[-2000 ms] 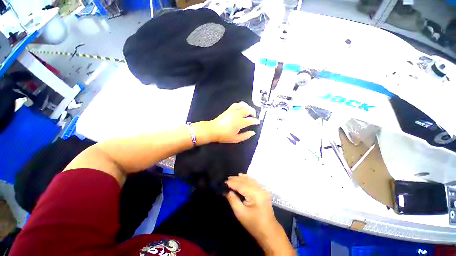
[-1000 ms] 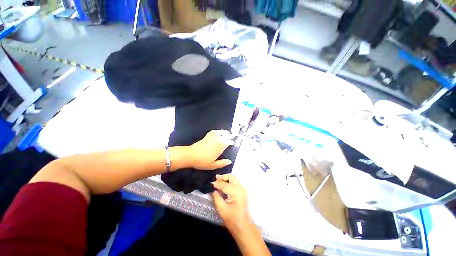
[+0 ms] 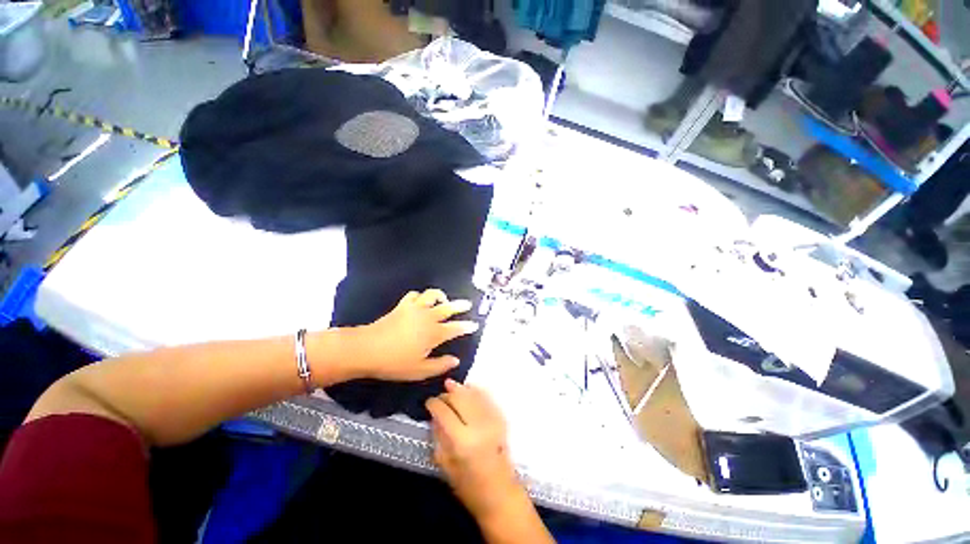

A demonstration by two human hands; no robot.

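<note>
A black cloth panel [image 3: 410, 250] lies flat on the white table, its right edge beside the needle area [image 3: 500, 292] of the white sewing machine [image 3: 659, 271]. It runs back to a rounded black heap [image 3: 266, 159] with a speckled grey oval [image 3: 378, 134]. My left hand [image 3: 410, 338] lies flat on the panel with fingers spread, just in front of the needle area. My right hand [image 3: 468, 430] pinches the panel's near right edge at the table front. The needle itself is too bright and small to make out.
A black phone [image 3: 753, 462] lies at the right, near brown material [image 3: 659, 409] and slim sticks. A thin dark tool [image 3: 540, 354] lies right of the panel. A crumpled clear bag [image 3: 468, 96] is behind the heap. A measuring tape [image 3: 372, 438] runs along the front edge. Racks stand behind.
The panel's near end, bunched over the table edge before, now lies up on the table. Both hands have shifted with it, the left flattening on the cloth. The view has turned to the right.
</note>
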